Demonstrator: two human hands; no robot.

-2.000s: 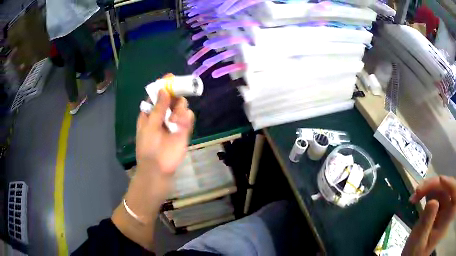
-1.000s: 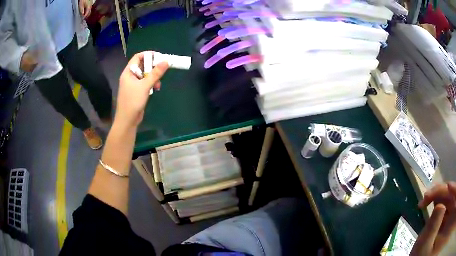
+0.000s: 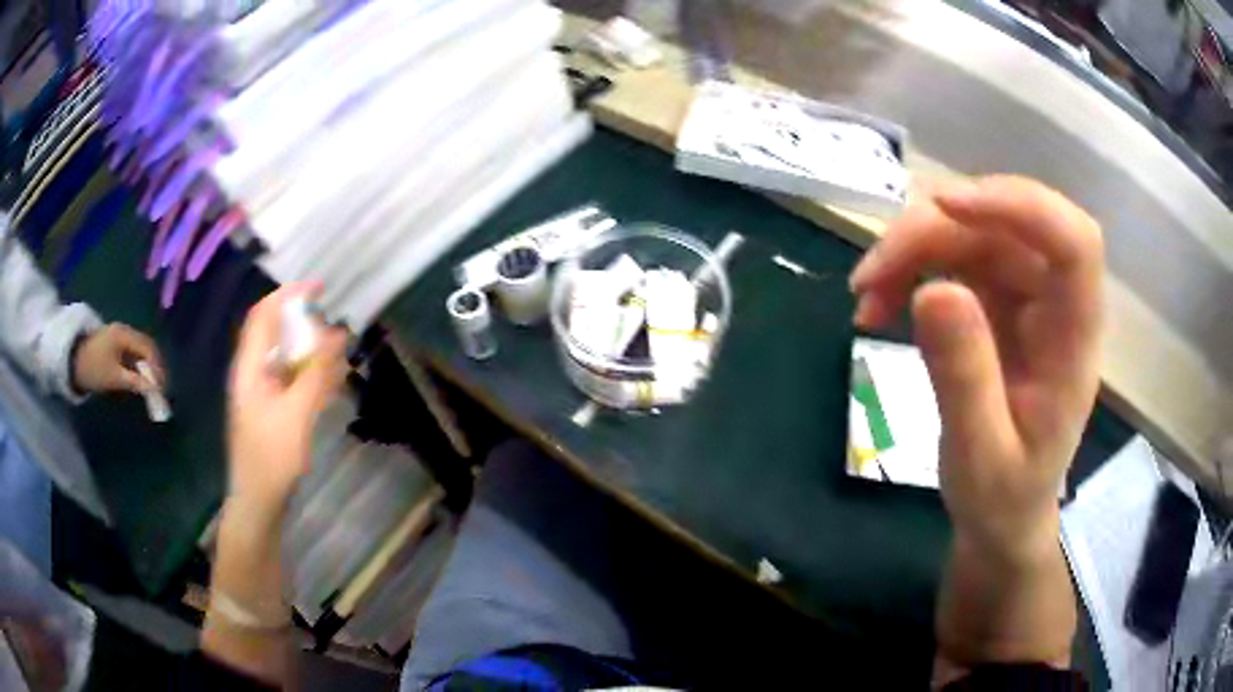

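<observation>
My left hand (image 3: pixel 277 392) is blurred at the left, its fingers closed round a small white label roll (image 3: pixel 298 329). My right hand (image 3: pixel 1007 352) is raised over the right of the bench, fingers curled and apart, with nothing seen in it. A clear round tub (image 3: pixel 575 354) between the hands holds white rolls with yellow bands. A short wide roll (image 3: pixel 521 287) and a narrower roll (image 3: pixel 471 325) stand on end left of the tub. A clear plastic bag of labels (image 3: pixel 575 230) lies behind them.
A stack of white sheets (image 3: pixel 406 122) with purple-pink ends is at upper left. A white shallow box (image 3: pixel 791 146) lies on the raised ledge. A card with a green strip (image 3: pixel 892 406) and a dark phone (image 3: pixel 1163 561) are at right. Another person's hand (image 3: pixel 119 362) holds a small white piece at left.
The view has swung toward the bench. My left hand has come down from over the side table, toward the stack's near edge. The other person's hand now reaches in at the left with a white piece.
</observation>
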